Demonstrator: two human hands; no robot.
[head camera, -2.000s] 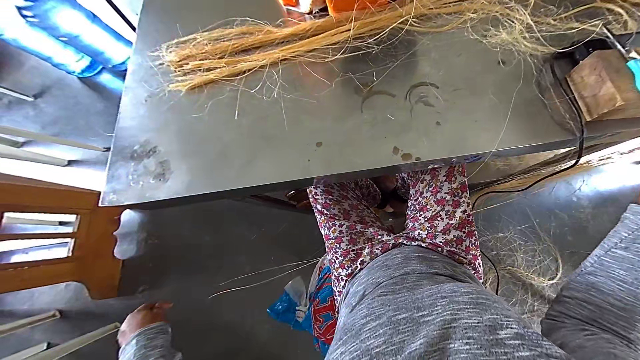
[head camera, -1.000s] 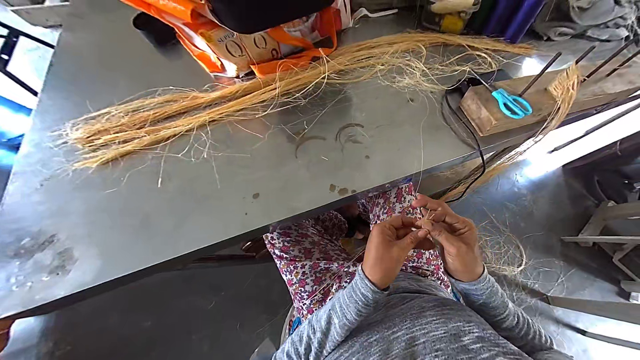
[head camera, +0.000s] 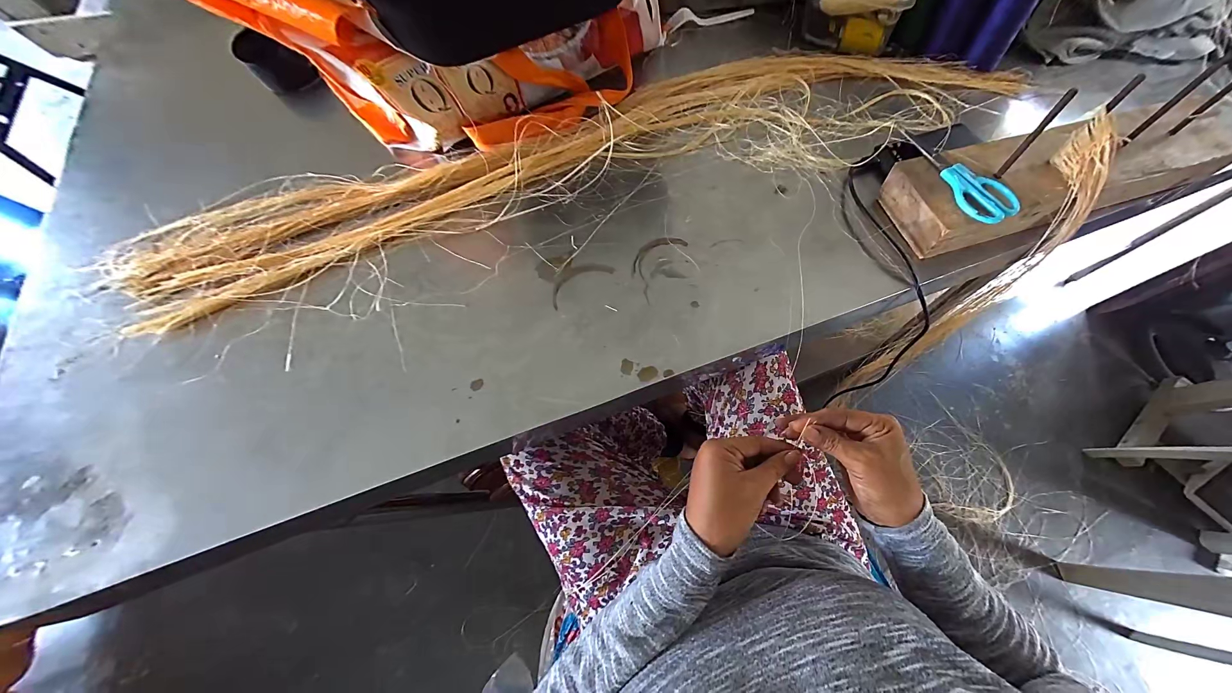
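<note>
My left hand (head camera: 736, 489) and my right hand (head camera: 863, 462) meet above my lap, just off the table's front edge. Thin pale plant-fibre strands (head camera: 801, 435) are pinched between the thumbs and forefingers of both; whether they are knotted or twisted there cannot be told. One fine strand seems to rise from the fingers toward the table. A long bundle of straw-coloured fibres (head camera: 404, 217) lies across the metal-grey table, its loose ends spread at the left. Another hank of fibre (head camera: 1088, 159) hangs from a wooden block over the table edge at the right.
On the wooden block (head camera: 924, 217), which has metal rods, lie scissors with turquoise handles (head camera: 980, 192). A black cable (head camera: 914, 279) runs over the table's front edge (head camera: 385, 496). Behind the bundle stand an orange-trimmed bag (head camera: 433, 96) and a dark cup (head camera: 271, 60). Loose fibres (head camera: 972, 481) lie on the floor.
Two seconds ago one hand was out at the lower left; a second ago both hands were together over my lap, as now. The view has shifted greatly since the first frame.
</note>
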